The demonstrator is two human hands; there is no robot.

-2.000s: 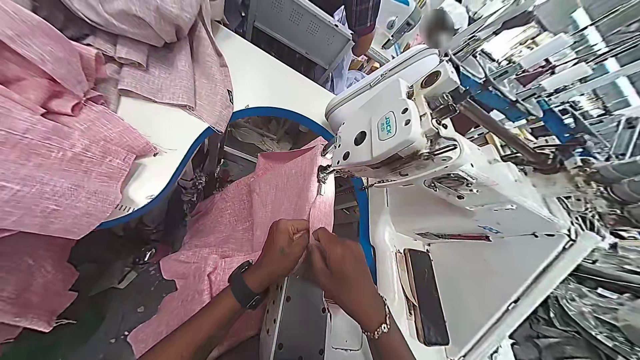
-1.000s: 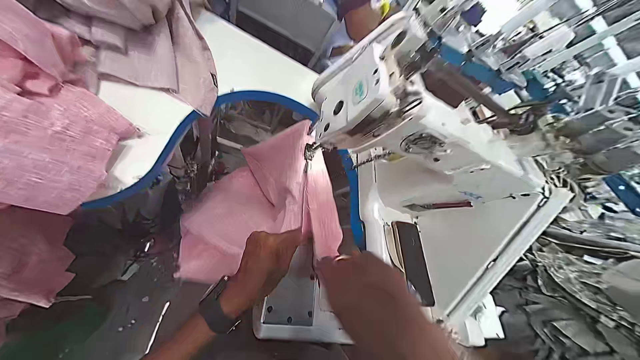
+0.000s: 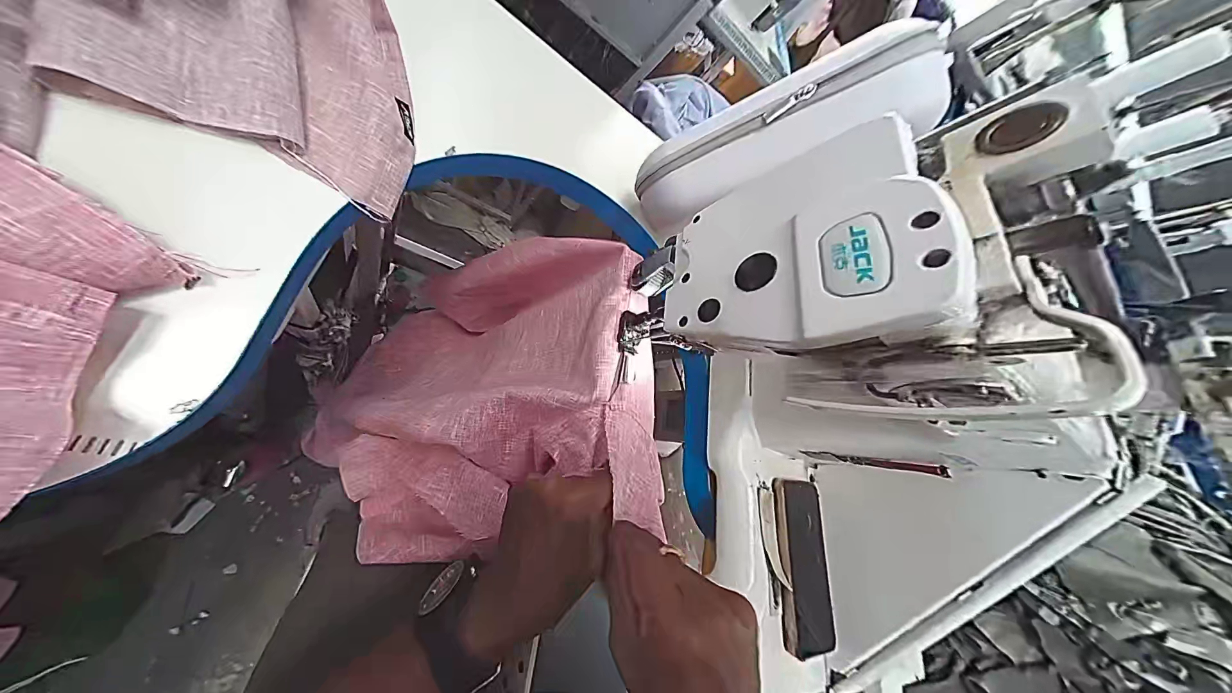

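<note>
A pink woven fabric piece (image 3: 481, 385) hangs at the white Jack sewing machine (image 3: 828, 260), its right edge under the presser foot (image 3: 633, 330). Below the foot, my left hand (image 3: 549, 539), with a watch at the wrist, is closed on the gathered cloth. Close beside it, my right hand (image 3: 674, 606) grips the lower end of the narrow folded edge. The fingertips of both hands are largely hidden by the hands themselves and the fabric.
A white table (image 3: 481, 87) with a blue rim curves around the left and back. Greyish-pink fabric (image 3: 192, 77) and more pink fabric (image 3: 48, 318) lie on it. A dark oblong pad (image 3: 807, 568) sits on the machine bed. Dark cloth (image 3: 1107, 597) is heaped at lower right.
The pink fabric has shifted from a narrow fold at the foot to a broader spread left of it. My right hand, blurred and lower a second ago, is now close beside my left. The view has moved.
</note>
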